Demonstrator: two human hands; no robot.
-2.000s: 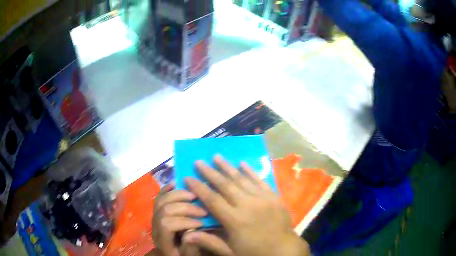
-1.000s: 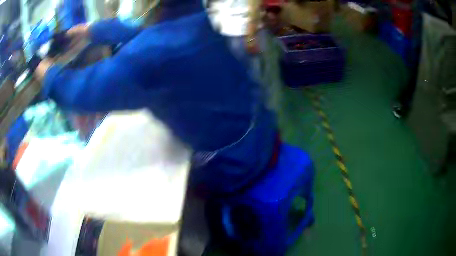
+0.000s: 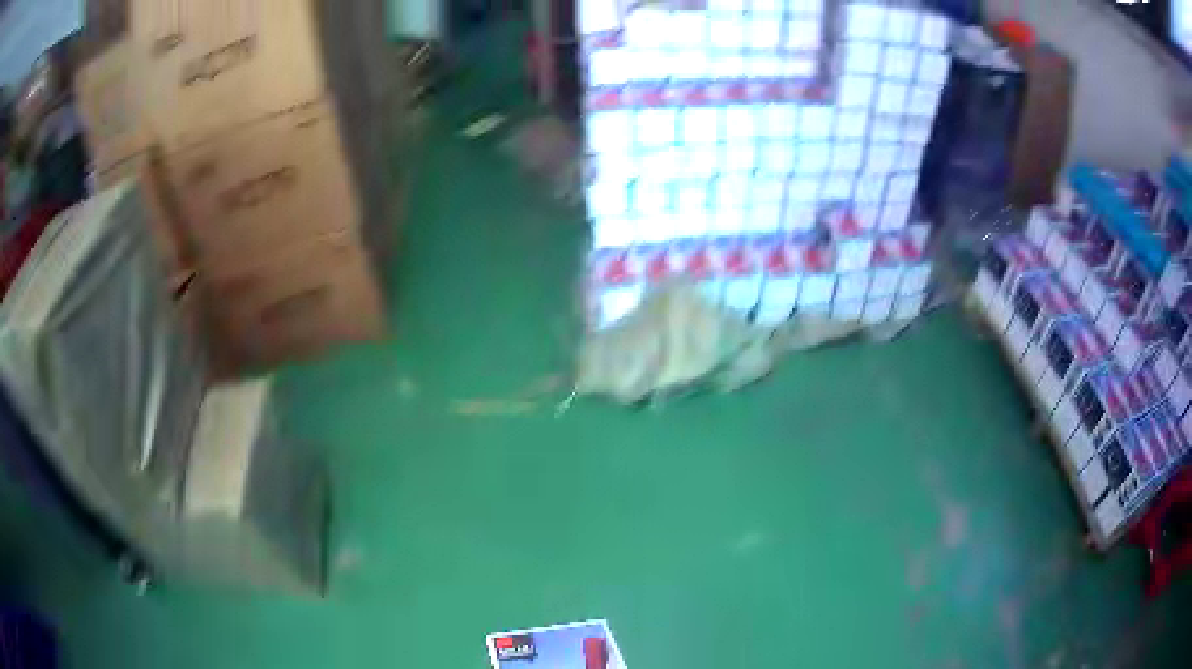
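A printed retail box point(image 3: 560, 647) shows at the bottom edge of the head view, cut off by the frame. Its visible part is pale blue with a small red and black label and a red shape, inside white edges. Neither of my hands is in the picture, so what holds the box cannot be seen.
Large brown master cartons point(image 3: 268, 183) are stacked at the left, beside a grey-green covered object point(image 3: 105, 340). A tall stack of white boxes point(image 3: 732, 170) stands ahead, with crumpled pale sheeting point(image 3: 667, 346) at its foot. More retail boxes point(image 3: 1092, 346) stand at the right on the green floor point(image 3: 523, 510).
The view has swung right, from the bench and seated coworker to the floor and box stacks. My hands, earlier on the cyan panel, have left the picture. A printed box has appeared at the bottom.
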